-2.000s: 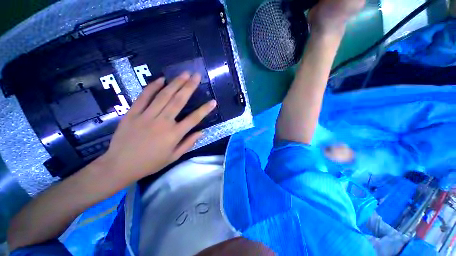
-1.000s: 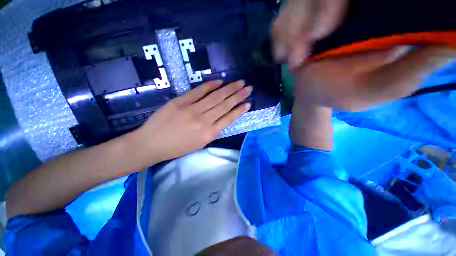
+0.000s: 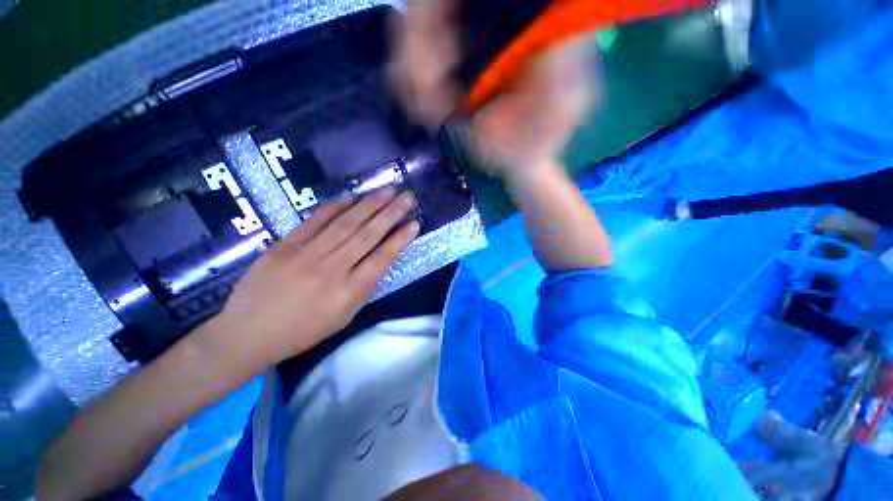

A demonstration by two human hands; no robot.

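Note:
The black plastic housing (image 3: 108,181) lies tilted on a silvery bubble sheet (image 3: 436,247). White notched brackets (image 3: 247,223) sit at its centre beside a pale bubbly strip (image 3: 262,184). My left hand (image 3: 318,269) lies flat on the housing's near edge, fingers stretched out and close together, holding nothing. My right hand (image 3: 524,113), strongly blurred, is around the orange and black screwdriver (image 3: 578,22) over the housing's right end. The screwdriver's tip and any screw there are hidden or too blurred to tell.
A green bench top (image 3: 651,93) shows to the right, with a small bright green spot. A black cable or strap (image 3: 764,199) crosses at the right. Blue cloth of another person shows at the upper right. Another hand (image 3: 793,445) and blurred parts are at the lower right.
My right hand has moved from the mesh-like round dish to over the housing's right end, with the screwdriver now in view. The dish no longer shows. My left hand stays on the housing, its fingers closer together.

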